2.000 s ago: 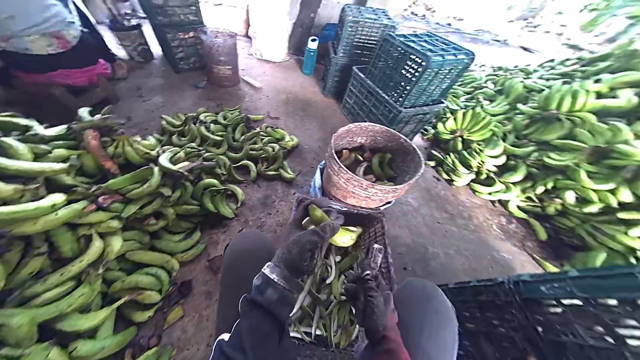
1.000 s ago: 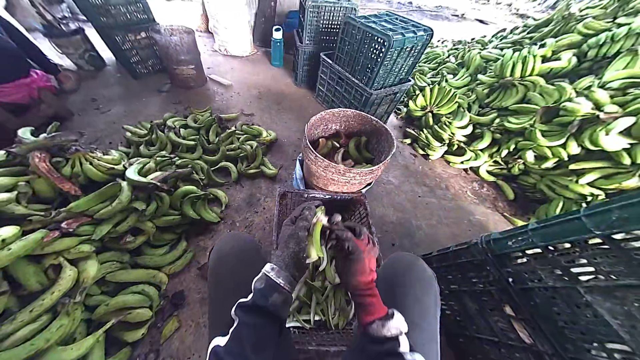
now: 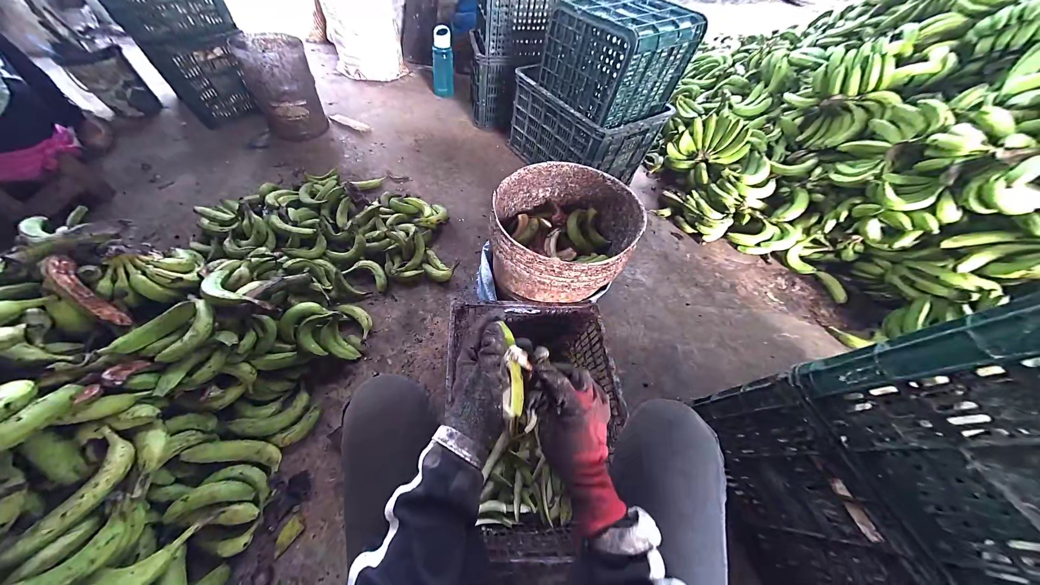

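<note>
My left hand, in a dark dirty work glove, is closed around a partly peeled green plantain. My right hand, in a red and dark glove, has its fingertips at the plantain's upper part; whether it holds a blade or a strip of peel cannot be told. Both hands are above a dark plastic crate between my knees, with green peel strips lying in it. Just beyond the crate stands a stained round bucket holding several pieces of plantain or peel.
Green plantains cover the floor at left; a larger heap rises at right. Dark green crates stand by my right knee, others beyond the bucket. A teal bottle, a worn drum and a seated person are farther off.
Two seconds ago my hands were farther apart, the right one holding a tool with a metallic part; now both meet at the plantain, which is more upright.
</note>
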